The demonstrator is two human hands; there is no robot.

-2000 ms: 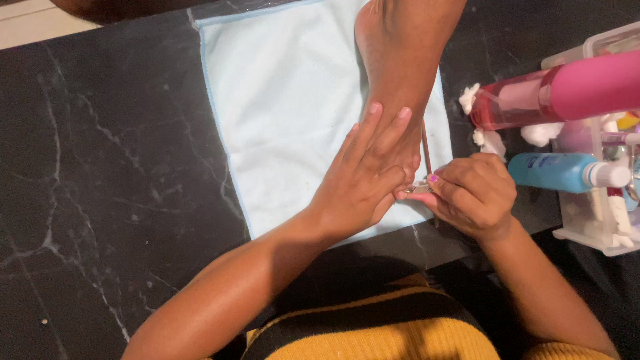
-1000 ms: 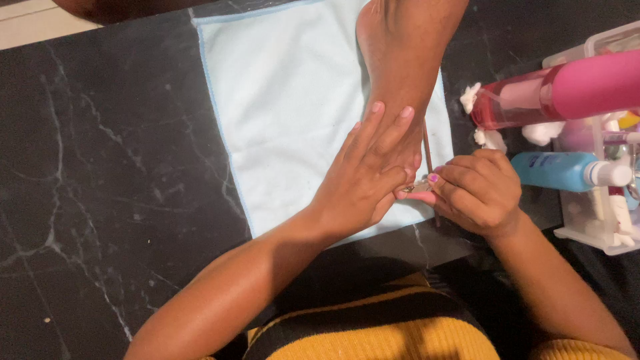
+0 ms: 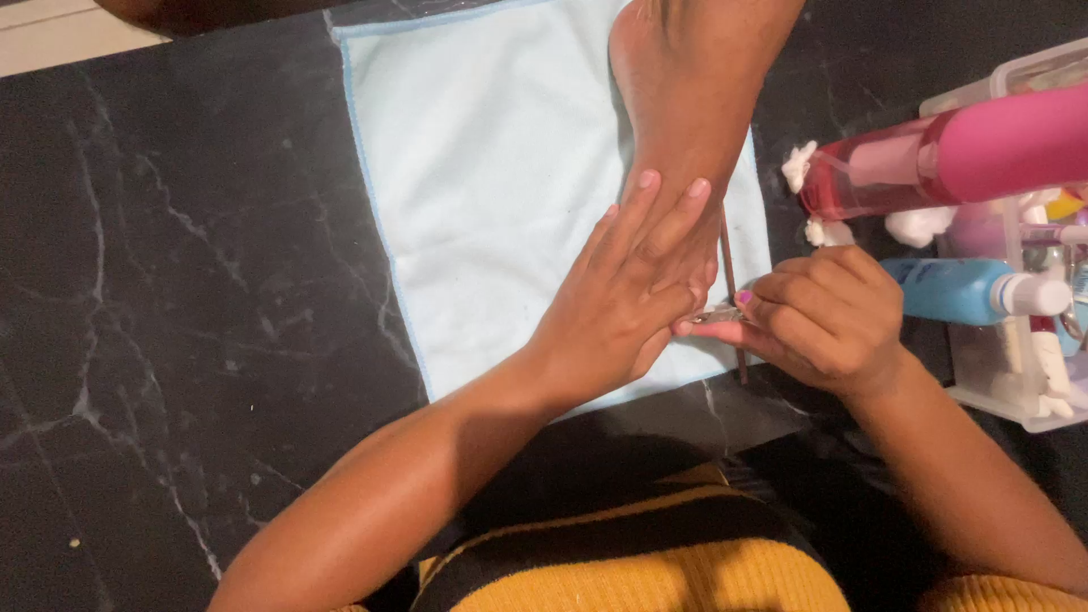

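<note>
A person's bare foot rests on a pale blue cloth, toes toward me. My left hand lies over the front of the foot and holds it by the toes, its fingers spread along the top. My right hand grips a small metal nail clipper, whose jaws are at the toes beside my left fingertips; the exact contact is hidden. A thin brown stick lies on the cloth between the foot and my right hand.
Right of my right hand are a blue bottle with a white cap and a pink bottle, beside a clear plastic bin of supplies. White cotton pieces lie near them. All stand on a black marbled table.
</note>
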